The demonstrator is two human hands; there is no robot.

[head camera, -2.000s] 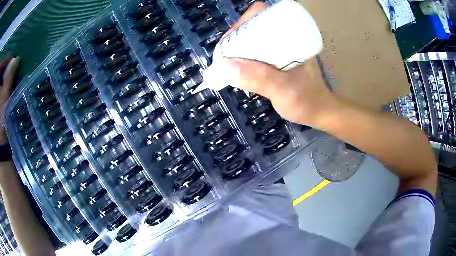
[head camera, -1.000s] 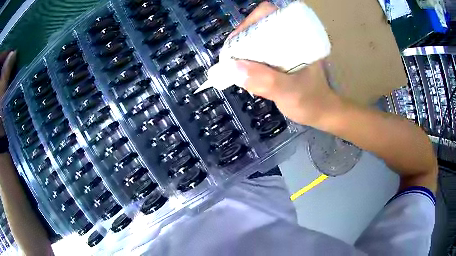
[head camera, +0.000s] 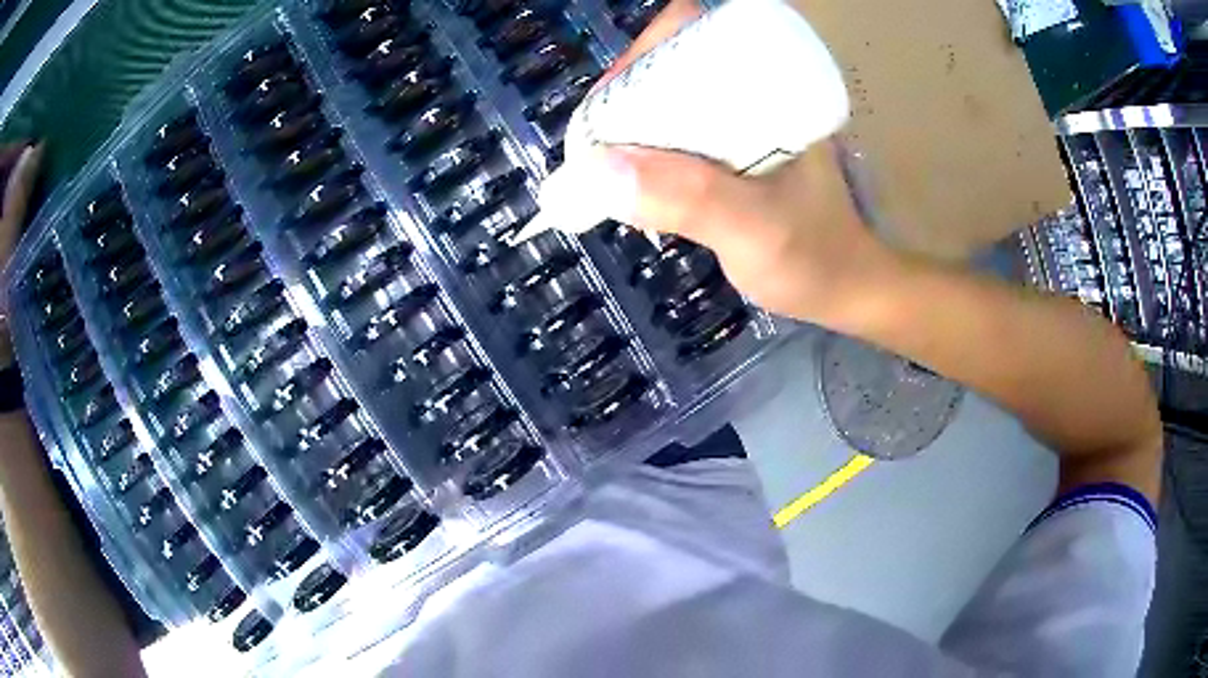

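Note:
My right hand (head camera: pixel 755 219) is closed around a white squeeze bottle (head camera: pixel 742 93). The bottle lies tilted, its narrow nozzle pointing down and left over the black round parts (head camera: pixel 537 281) with shiny metal shafts. The nozzle tip is close to one shaft; I cannot tell if they touch. The parts stand in rows in a large clear plastic tray (head camera: pixel 583 480) with long raised ribs. My left hand (head camera: pixel 16 199) is at the far left edge, beside the tray's left side and cut off by the picture's rim; its grip cannot be made out.
A brown cardboard sheet (head camera: pixel 954 119) lies right of the bottle. Other filled trays (head camera: pixel 1139 225) stand at the right. A blue-and-white item (head camera: pixel 1146 33) is at the upper right. Green ribbed mat (head camera: pixel 146 86) shows upper left. Below are grey floor, a yellow line (head camera: pixel 824 491) and a round grey disc (head camera: pixel 885 397).
The bottle and my right hand shift slightly right, then back left, with the nozzle staying over the same area. The tray's near edge has shifted slightly up and left in view. The bottle stays held.

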